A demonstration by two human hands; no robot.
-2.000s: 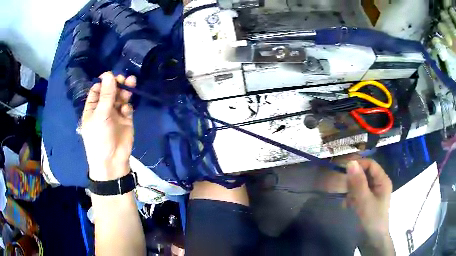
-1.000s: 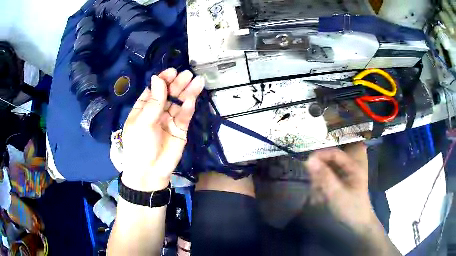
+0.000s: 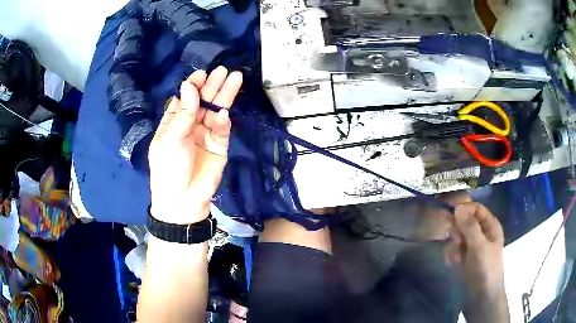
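Observation:
A narrow navy strip (image 3: 366, 169) runs stretched across the front of the oil-stained white sewing machine (image 3: 303, 98) between my hands. My left hand (image 3: 192, 132), palm up with a black wristband, holds the strip between thumb and fingers. My right hand (image 3: 477, 243), at lower right and slightly blurred, pinches the strip's other part. More navy strip hangs in loose loops (image 3: 284, 183) at the machine's left edge and over my lap. Thinner dark strands run from the loops to my right hand.
Scissors with yellow and red handles (image 3: 485, 150) lie on the machine front. Ridged navy rolls (image 3: 129, 82) lie on broad blue fabric (image 3: 95, 170) at left. A wide navy strip (image 3: 455, 45) runs along the machine's metal guide. A white board (image 3: 537, 258) and pink thread (image 3: 554, 243) are at right.
My left hand first moved right toward the machine, then slightly up. My right hand moved left toward the machine front and back out right, and the strip between them is longer again.

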